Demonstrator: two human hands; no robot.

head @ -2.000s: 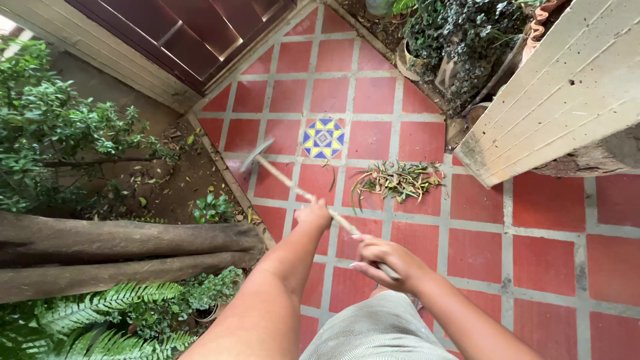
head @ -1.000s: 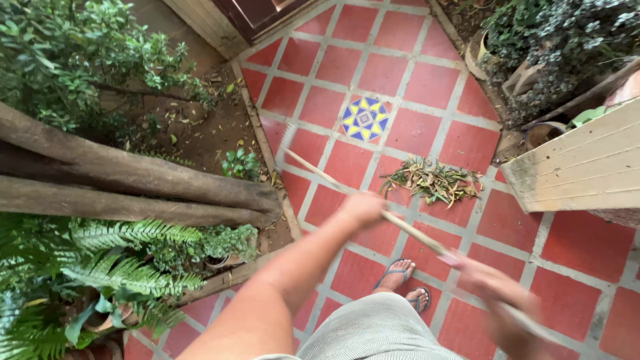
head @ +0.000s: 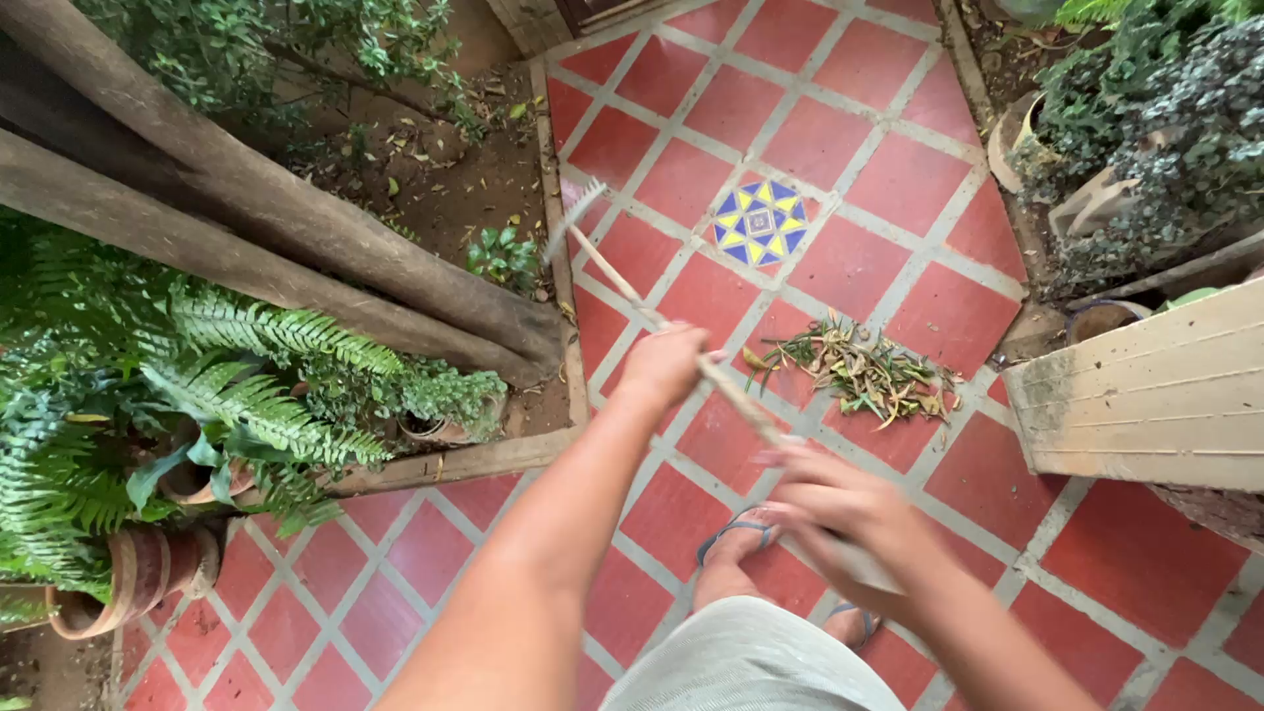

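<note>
My left hand (head: 667, 363) is closed around the middle of a rake's wooden handle (head: 614, 276). The rake's head (head: 573, 219), blurred, lies at the tiled floor's left edge, beside the soil bed. Nearer my body, my right hand (head: 839, 509) is at the upper part of the handle; it is blurred and its fingers look loosely curled, so its hold is unclear. A pile of dry and green leaves (head: 859, 367) rests on the red tiles, right of the handle. The blue and yellow star tile (head: 760, 223) is beyond the pile.
A low border (head: 559, 247) edges the soil bed (head: 434, 178) at left, where tree trunks (head: 395, 267) lean across. Ferns (head: 286, 326) and a clay pot (head: 138, 583) stand lower left. A cream wall (head: 1145, 385) juts in at right, below potted plants (head: 1175, 158). My sandaled feet are below.
The rake has moved from near the star tile to the floor's left edge. My right hand was farther right along the handle one second ago. The view has shifted and turned.
</note>
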